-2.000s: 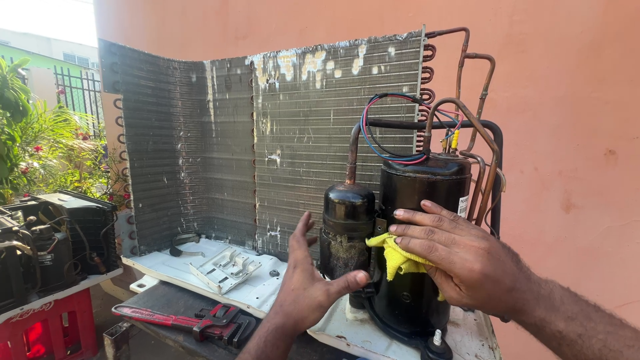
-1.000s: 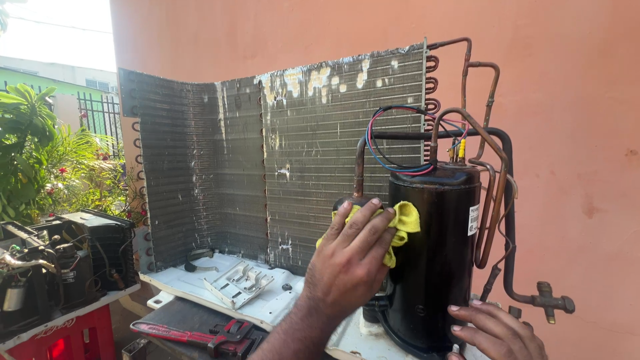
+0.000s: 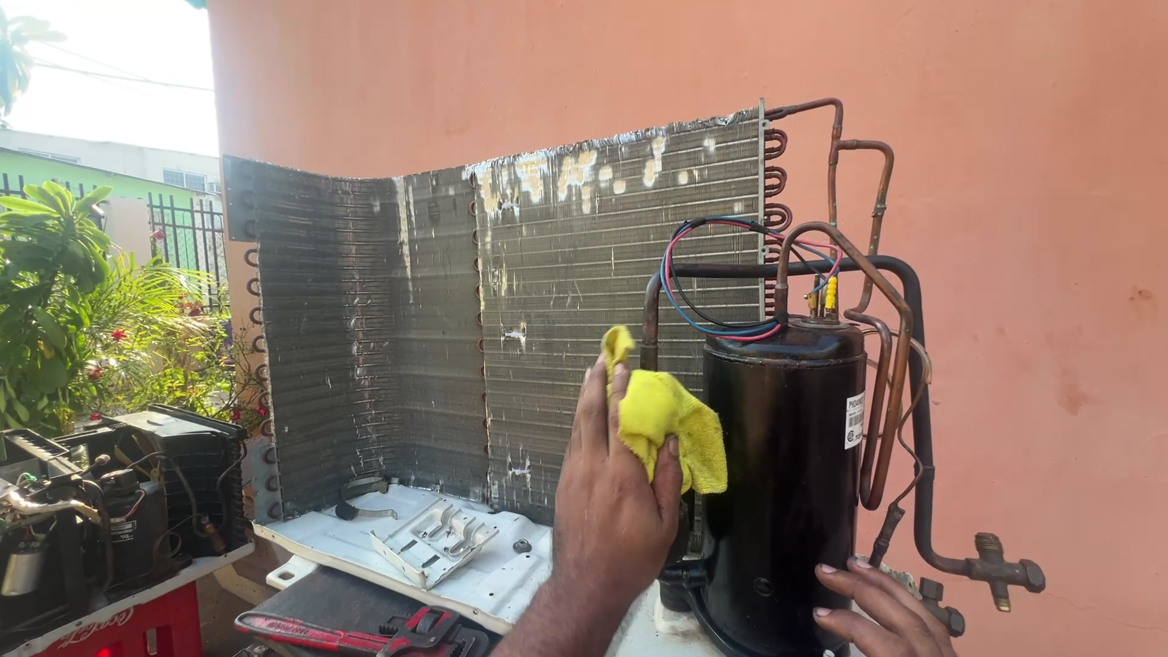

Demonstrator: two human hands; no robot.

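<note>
My left hand [image 3: 616, 493] grips a yellow cloth [image 3: 671, 415] between thumb and fingers, in front of the small accumulator that it mostly hides, left of a black compressor cylinder [image 3: 776, 456]. The fingertips of my right hand [image 3: 885, 607] rest at the compressor's lower right side; that hand is partly cut off by the frame's bottom edge. Red, blue and black wires [image 3: 675, 283] loop over the compressor's top. Copper pipes [image 3: 899, 365] bend down its right side to a brass valve [image 3: 1004, 572]. Behind stands a bent finned condenser coil [image 3: 584, 319].
The coil stands on a white metal base [image 3: 493, 584] that holds a loose white bracket [image 3: 433, 543]. A red pipe wrench [image 3: 365, 634] lies below it on a dark surface. At the left, another dark unit [image 3: 137, 511] sits above a red crate [image 3: 151, 630]. An orange wall [image 3: 1049, 274] rises behind.
The yellow cloth was in my right hand against the compressor two seconds ago; it is now in my left hand. My right hand has moved down to the compressor's lower right side.
</note>
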